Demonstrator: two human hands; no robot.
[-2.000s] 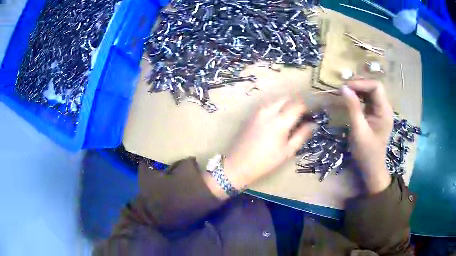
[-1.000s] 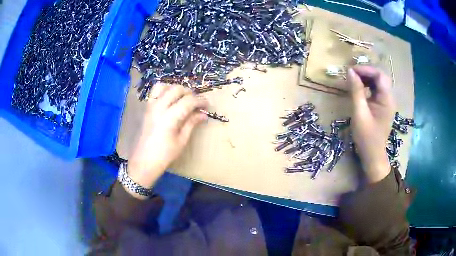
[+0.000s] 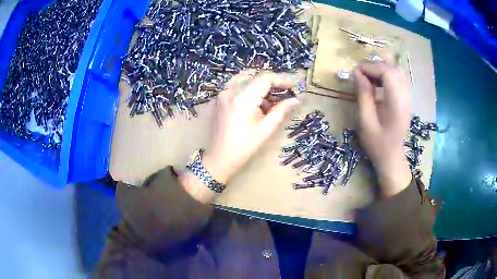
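Observation:
My left hand (image 3: 248, 122) is over the cardboard sheet (image 3: 256, 190), its thumb and forefinger pinching a small dark part (image 3: 282, 93) with a shiny end. My right hand (image 3: 384, 109) is at the cardboard squares (image 3: 327, 68), its fingertips together beside a white paste blob (image 3: 343, 74); any stick in them cannot be made out. A second blob (image 3: 375, 58) is just above the right fingers. The centre pile of parts (image 3: 321, 152) lies between the hands. The main pile (image 3: 218, 41) is above my left hand.
The blue plastic bin (image 3: 92, 103), full of dark parts, stands at the left. The right-hand pile (image 3: 415, 143) is partly hidden by my right wrist. Spare toothpicks (image 3: 364, 38) lie on the squares. A pale object (image 3: 410, 8) is at the top right on the green bench (image 3: 466, 141).
Since one second ago my left hand has moved right and up from the lower edge of the main pile, holding a part. My right hand stays near the paste. The whole view has shifted slightly.

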